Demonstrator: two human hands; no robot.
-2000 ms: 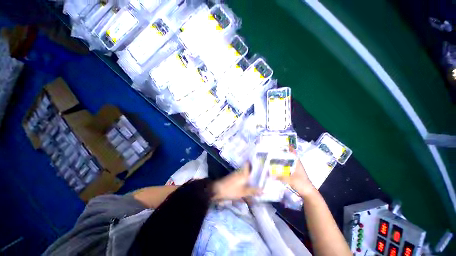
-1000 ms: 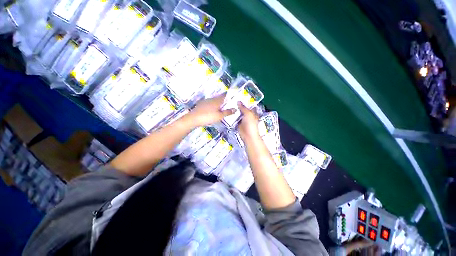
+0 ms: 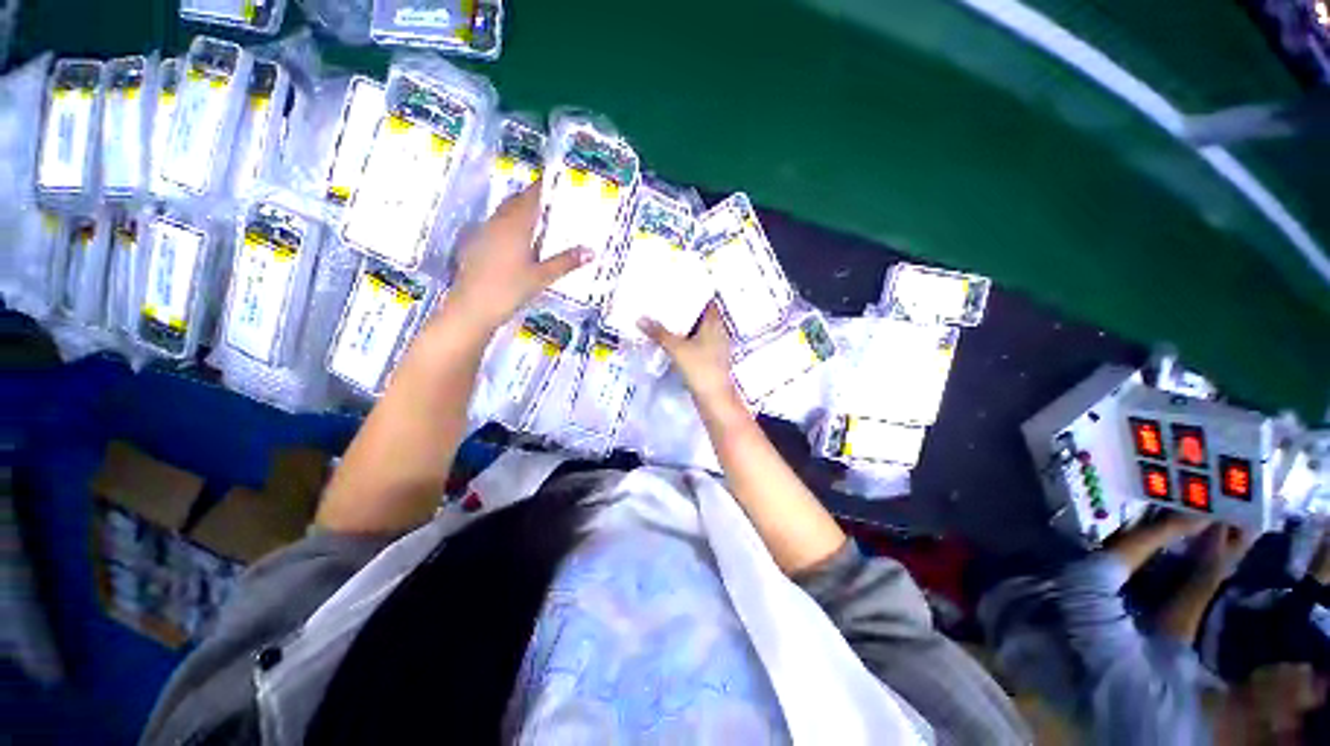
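Note:
My left hand (image 3: 499,265) grips a bagged power bank unit (image 3: 588,204) at the back edge of the bench, with my thumb on its face. My right hand (image 3: 700,354) holds the lower end of a second white unit (image 3: 659,274) just right of it, between thumb and fingers. Its far fingers are partly hidden. More bagged units (image 3: 413,172) stand in overlapping rows to the left. Crisp-edged bare units (image 3: 747,268) lie to the right of my right hand, and a stack (image 3: 893,370) lies farther right on the black bench.
The green conveyor belt (image 3: 817,102) with its white rail runs behind the bench. A tester (image 3: 1152,449) with red displays stands at the right, beside another person's hands and sleeves (image 3: 1087,619). Open cartons (image 3: 153,503) stand on the blue floor at lower left.
The view has turned, so the bench lies more level. My hands, close together over one unit before, are now farther apart, each at its own unit.

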